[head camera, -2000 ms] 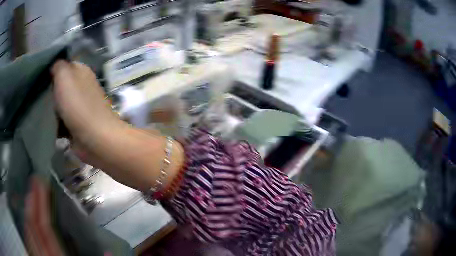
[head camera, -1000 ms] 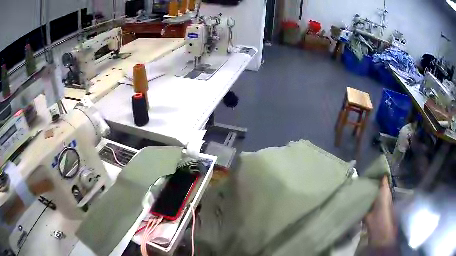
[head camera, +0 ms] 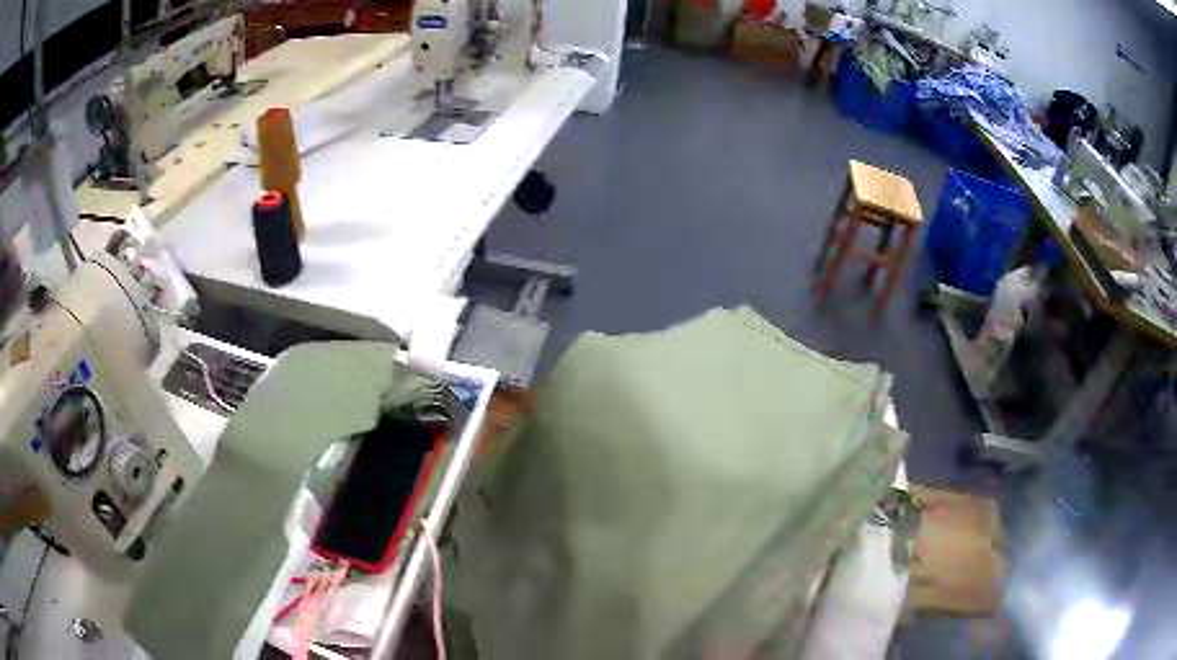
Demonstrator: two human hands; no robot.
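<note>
A large sage-green fabric pile [head camera: 697,438] lies in front of me at the lower middle, draped over a support that is mostly hidden. Its edges stack in layers on the right side. A smaller green cut piece [head camera: 245,477] lies to the left, between the sewing machine head [head camera: 78,413] and a black phone with a red rim [head camera: 380,496]. Neither of my hands is in the picture.
Behind stand a white table [head camera: 374,194] with an orange thread cone [head camera: 278,155] and a black thread cone [head camera: 274,240], and another machine [head camera: 445,45]. A wooden stool [head camera: 883,194], a blue bin [head camera: 978,232] and a cardboard piece [head camera: 955,548] are to the right.
The hand at the right that held the green cloth's corner is gone from view, and that corner now lies on the pile. The view has swung right and down from the machine.
</note>
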